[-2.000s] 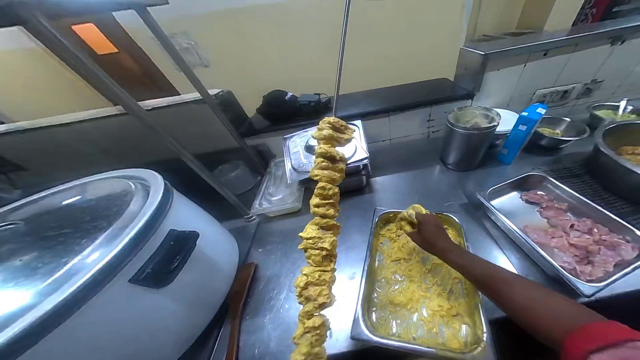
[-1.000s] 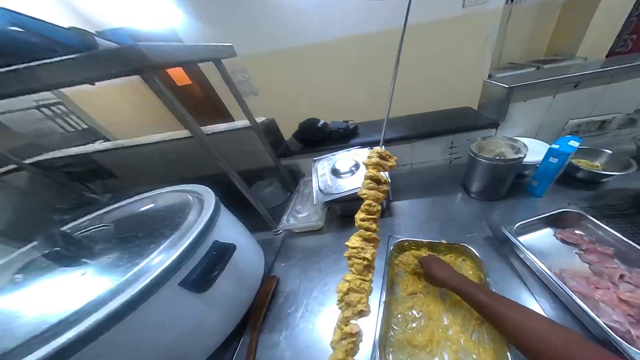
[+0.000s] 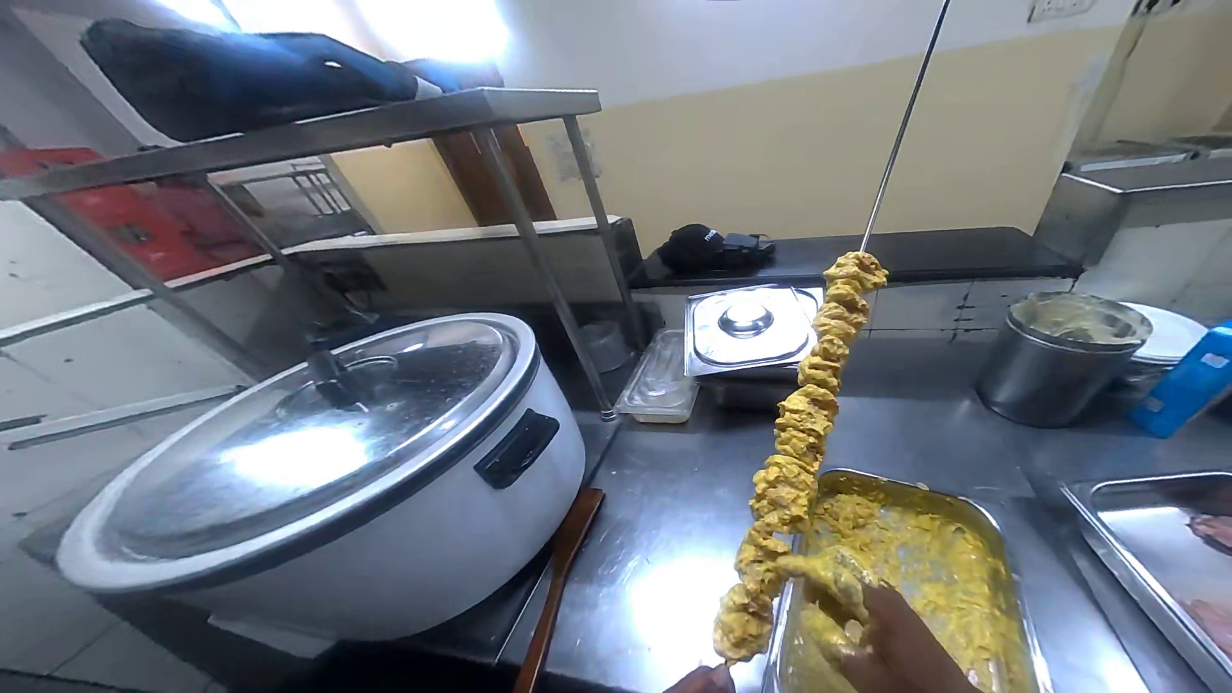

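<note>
A long metal skewer (image 3: 903, 135) stands tilted, threaded with yellow-marinated meat pieces (image 3: 797, 433). At the bottom edge, my left hand (image 3: 703, 680) is partly visible at the skewer's lower end; its grip is mostly cut off. My right hand (image 3: 852, 616), coated in yellow marinade, reaches over the steel pan (image 3: 1022, 616), with its fingertips touching the meat low on the skewer. Yellow marinade (image 3: 924, 558) covers much of the pan's floor. Whether the right hand holds a piece is unclear.
A large white cooker (image 3: 423, 549) with a glass lid fills the left. Beside it lies a wooden paddle (image 3: 561, 587). Behind are a lidded steel container (image 3: 751, 332) and a plastic box (image 3: 662, 380). To the right stand a steel pot (image 3: 1044, 371), a blue carton (image 3: 1189, 380) and a meat tray (image 3: 1121, 549).
My right hand has moved from inside the marinade pan to the lower part of the skewer. The view has swung left.
</note>
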